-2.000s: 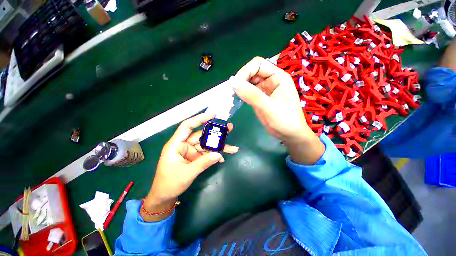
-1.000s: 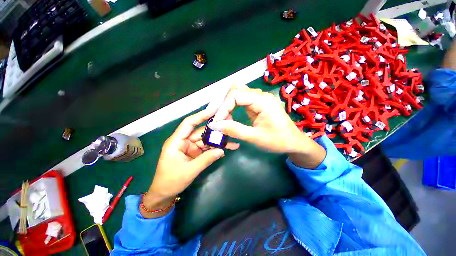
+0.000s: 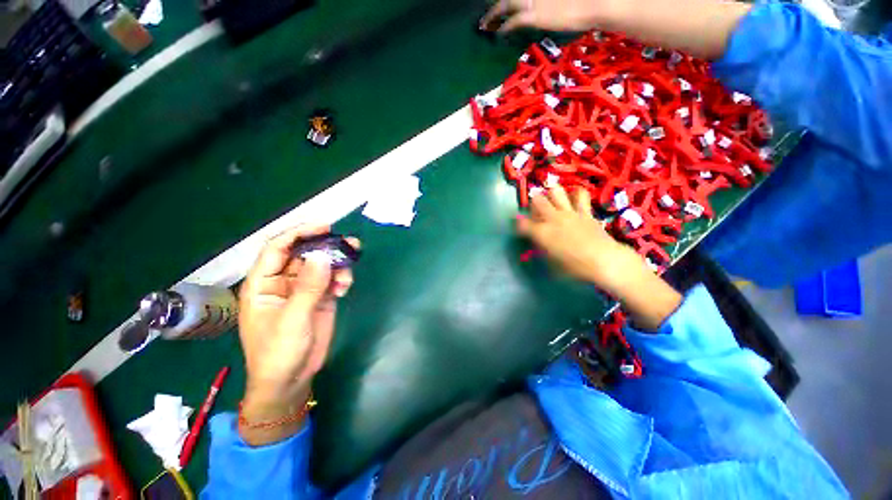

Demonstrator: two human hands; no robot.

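My left hand holds a small black electronic unit tilted between thumb and fingers. My right hand is at the near left edge of the heap of red spring clamps. Its fingers are spread and slightly blurred, and red clamp parts show beside and under them. Whether it grips a clamp is hidden. A crumpled white wipe lies on the green bench beside the white strip, between my hands and further from me.
Another person's hand reaches over the heap's far side. Bottles, a red pen, white paper and a red tray are at left. Open sub-assemblies lie beyond the strip. Red clamps show at the bench's near edge.
My right hand has left the unit and moved right to the clamps. The wipe now lies on the bench. My left hand has tilted the unit. Another person's arm has come in at upper right.
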